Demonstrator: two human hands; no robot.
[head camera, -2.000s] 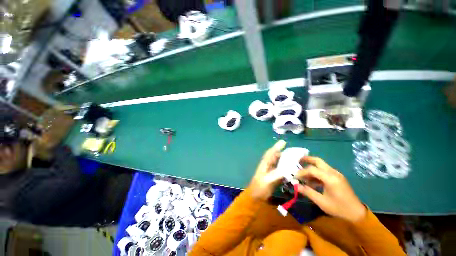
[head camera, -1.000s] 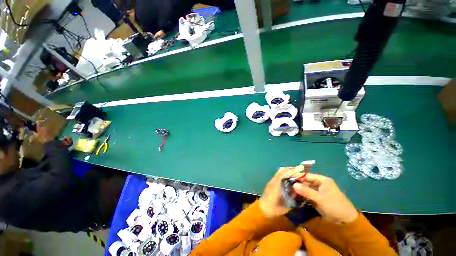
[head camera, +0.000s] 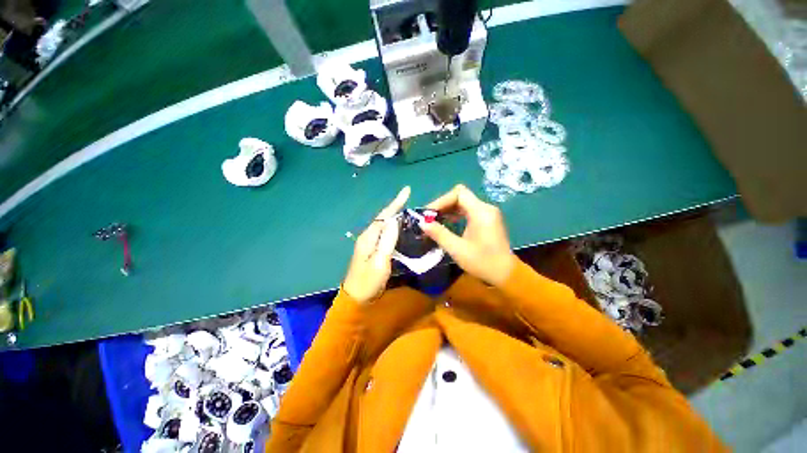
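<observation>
My left hand (head camera: 373, 252) holds a white housing (head camera: 419, 263) from its left side, low over the bench's front edge. The housing's dark inner side faces up, and its white rim shows at the bottom. My right hand (head camera: 478, 237) is at the housing's right side, with thumb and fingers at its top. A bit of red lead (head camera: 430, 215) shows at my right fingertips. The fingers hide much of the housing and the rest of the lead.
Several white housings (head camera: 311, 123) lie left of the screw feeder (head camera: 440, 111). The electric screwdriver (head camera: 456, 26) hangs above it. Clear rings (head camera: 524, 146) are piled right. A spare board (head camera: 111, 232) lies left. A blue bin (head camera: 129, 389) and lower carton (head camera: 690, 301) stand below; the upper carton (head camera: 726, 97) is right.
The view has shifted right, so the bench things appear further left. The housing's dark inner side now faces up between my hands, and less of the red lead shows.
</observation>
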